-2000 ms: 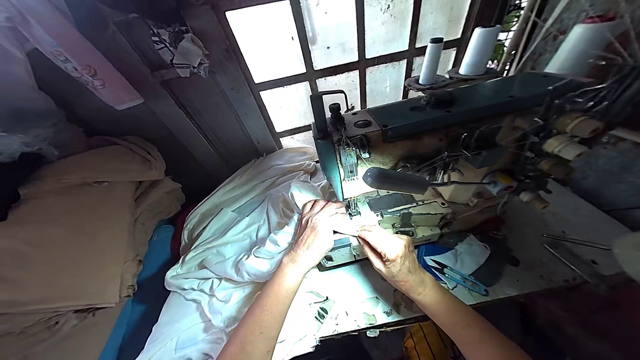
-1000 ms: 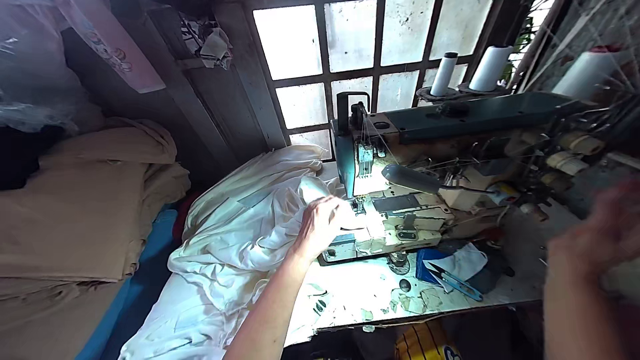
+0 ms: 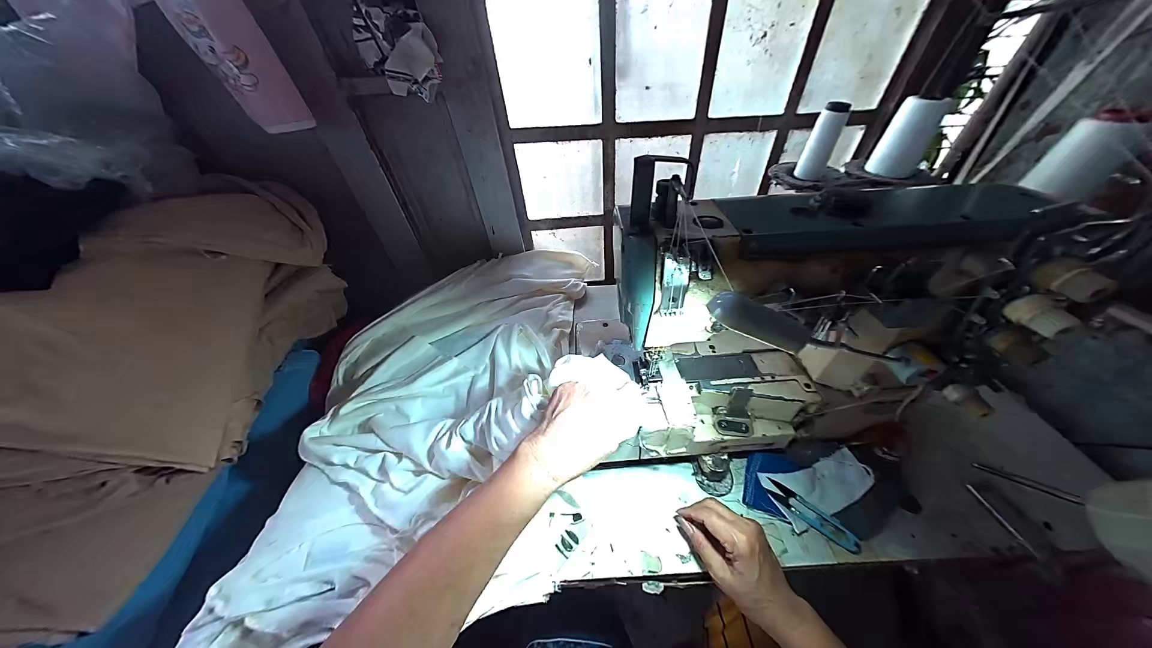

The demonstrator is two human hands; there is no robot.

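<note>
My left hand (image 3: pixel 571 432) rests on bunched white cloth (image 3: pixel 450 396) just left of the needle area of an industrial sewing machine (image 3: pixel 765 360), its fingers closed on the fabric; glare hides part of the hand. My right hand (image 3: pixel 731 551) is at the front edge of the machine table, fingers curled and thumb near the forefinger; whether something small lies between them cannot be told. To its right, blue-handled thread snips (image 3: pixel 814 515) lie by a small white cloth piece (image 3: pixel 832 481) and a blue one (image 3: pixel 763 477).
Folded tan cloth (image 3: pixel 135 351) is piled at the left. White thread cones (image 3: pixel 907 139) stand behind the machine, near a barred window (image 3: pixel 657 81). Metal rods (image 3: pixel 1003 517) lie on the table at the right. A grey lamp or guard arm (image 3: pixel 760 319) juts out beside the needles.
My right hand was by the needle area with the left, swung out to the far right, and is now at the table's front edge. My left hand has stayed at the white cloth.
</note>
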